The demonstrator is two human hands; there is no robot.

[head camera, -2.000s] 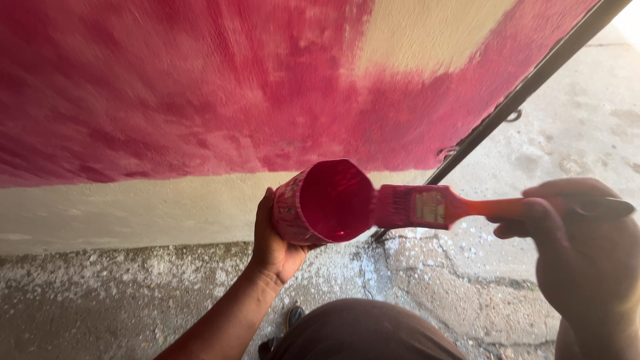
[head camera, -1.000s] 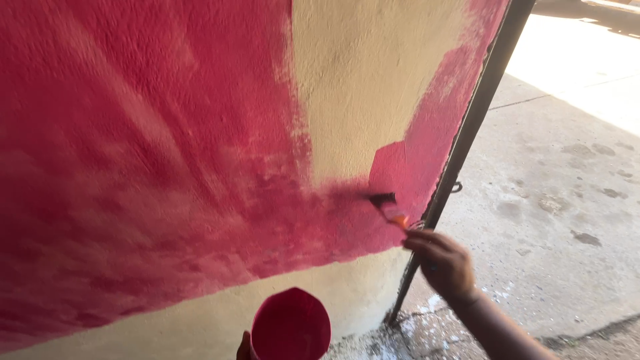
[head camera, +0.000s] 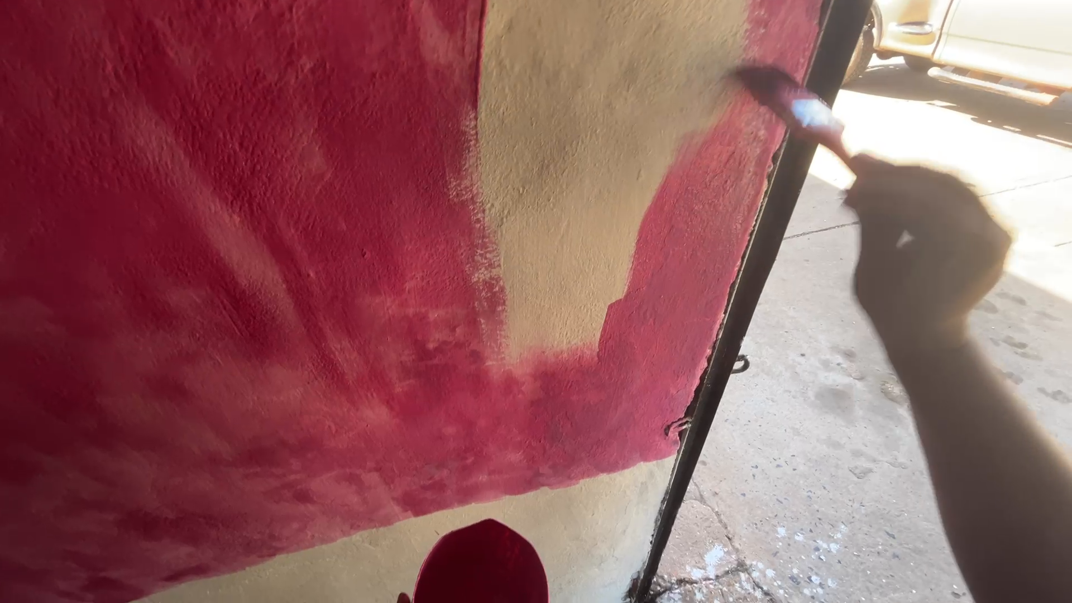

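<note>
My right hand [head camera: 930,243] grips the handle of a paintbrush [head camera: 791,100], at the upper right. The blurred bristles are at the wall, where the beige patch meets the red strip along its right edge. A container of red paint [head camera: 483,565] shows at the bottom, cut off by the frame. Only a fingertip of my left hand [head camera: 404,597] is visible, against the container's left side. The wall [head camera: 335,251] is mostly coated red, in uneven streaks, around an upright beige patch [head camera: 569,193]. A beige band runs along its lower part.
A dark metal frame [head camera: 741,293] borders the wall's right edge, with a small metal loop [head camera: 740,364] on it. Beyond lies concrete ground [head camera: 821,452] with white specks and stains. Part of a parked vehicle [head camera: 997,38] stands at the top right.
Two seconds ago the brush was at the container's rim; then it was on the wall near the beige patch's lower right. Now it is higher along the right edge. The view has shifted strongly.
</note>
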